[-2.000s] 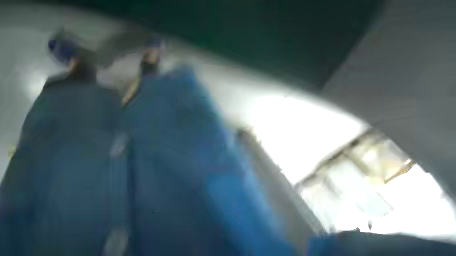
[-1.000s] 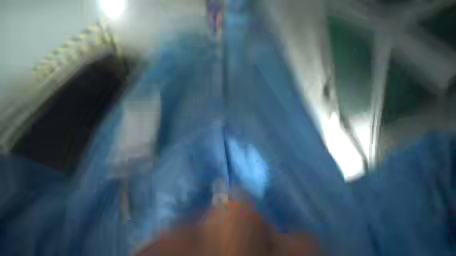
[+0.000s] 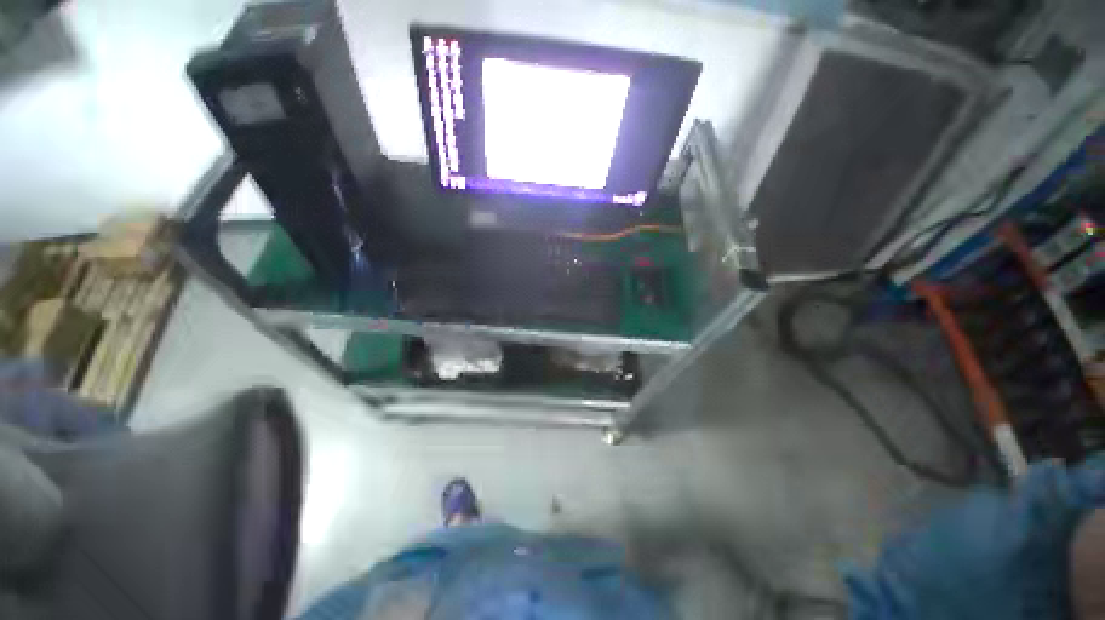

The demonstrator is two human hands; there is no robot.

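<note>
A black-framed monitor [image 3: 556, 121] with a white window and an icon column at left stands on a metal-frame cart. A black keyboard [image 3: 509, 288] lies below it on the green mat [image 3: 670, 317]. A small dark mouse [image 3: 648, 287] is right of the keyboard. A tall black computer tower [image 3: 285, 158] stands at left. My left hand is not in view. At the lower right is a blue sleeve [image 3: 957, 557]; a blurred patch of skin [image 3: 1091, 567], maybe my right hand, is cut off by the edge, so its state cannot be told.
A grey rounded object [image 3: 158, 509] with a dark rim fills the lower left, perhaps a chair. Boxes [image 3: 121, 291] are at left. A dark-panelled cabinet [image 3: 848, 158] stands right of the cart. Cables [image 3: 872, 418] lie on the floor beside an orange-beamed rack [image 3: 963, 351].
The blurred view of blue clothing has given way to the computer cart, monitor and rack. The head view has lifted and turned.
</note>
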